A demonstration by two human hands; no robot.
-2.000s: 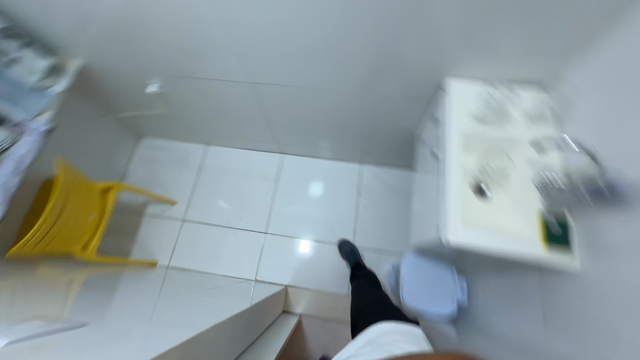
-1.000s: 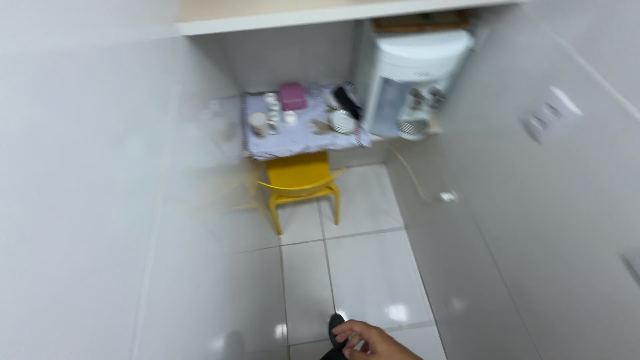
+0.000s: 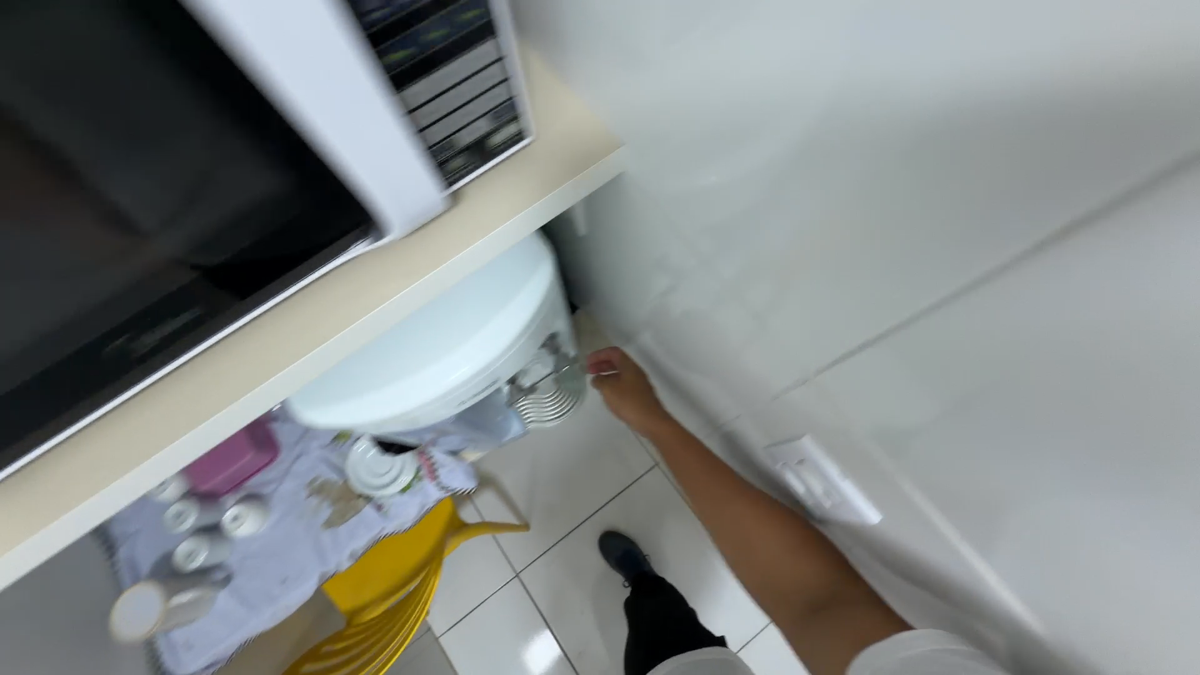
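Observation:
My right hand point(image 3: 623, 382) reaches to the right side of a white water dispenser point(image 3: 450, 337), close to its taps point(image 3: 542, 361) and drip grille point(image 3: 548, 405). The fingers are curled; whether they touch or hold anything there cannot be told. The dispenser stands under a beige shelf point(image 3: 328, 323), which hides part of it. On that shelf is a white microwave oven point(image 3: 366, 122) with a dark door. My left hand is out of view.
A cloth-covered table point(image 3: 281, 562) at lower left bears a pink container point(image 3: 234, 457), a white round lid point(image 3: 380, 466) and several cups or jars point(image 3: 197, 551). A yellow chair point(image 3: 394, 581) stands against it. A wall socket point(image 3: 823, 480) is on the right, above the tiled floor point(image 3: 562, 553).
The view has swung from the sink area to the table, then come close to the shelf and dispenser. My right hand, at the bottom of the view a second ago, is now extended beside the dispenser.

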